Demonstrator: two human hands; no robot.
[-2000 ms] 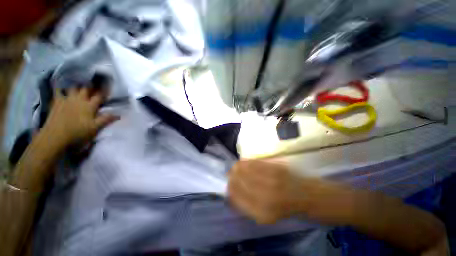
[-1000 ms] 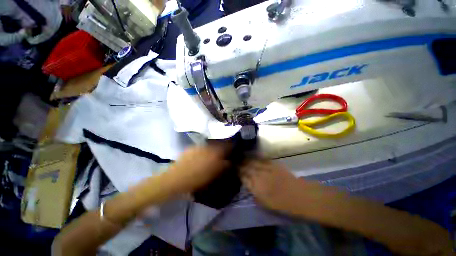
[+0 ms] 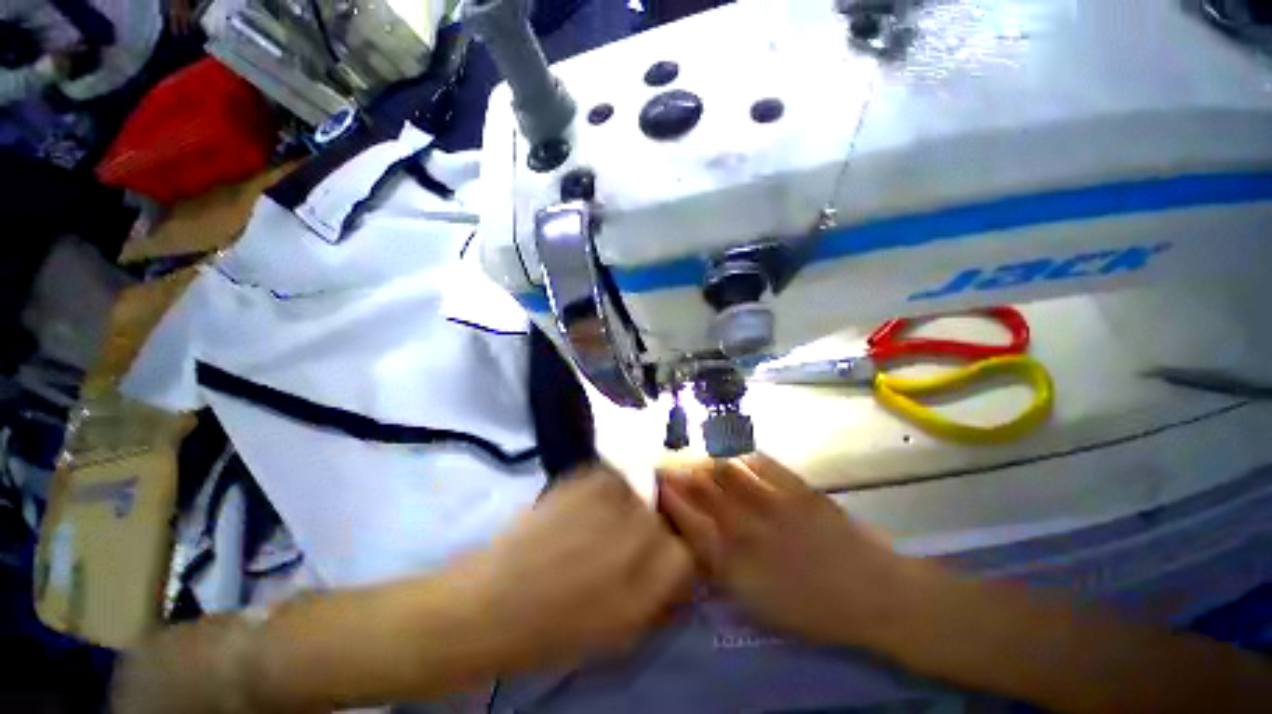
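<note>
A pale grey garment panel [image 3: 335, 370] with dark strips lies left of the white sewing machine head [image 3: 628, 188]. A black fabric piece [image 3: 561, 405] runs down from beside the chrome guard to my left hand. My left hand [image 3: 600, 558], blurred, is closed at its lower end, in front of the machine. My right hand [image 3: 767, 537] lies on the bed just below the dark ribbed block [image 3: 728, 434], fingers bent and close to my left hand. Whether it grips cloth is hidden. The needle tip is not clearly visible.
Scissors with red and yellow loops [image 3: 1042, 398] lie under the machine arm, right of the foot. A dark pointed tool [image 3: 1207, 381] is at far right. Taped cardboard [image 3: 105, 537] and a red item [image 3: 188, 133] are on the left.
The view has moved closer to the machine. The black fabric that lay under both hands now shows left of the foot, leading to my left hand. Pale cloth has left the foot area.
</note>
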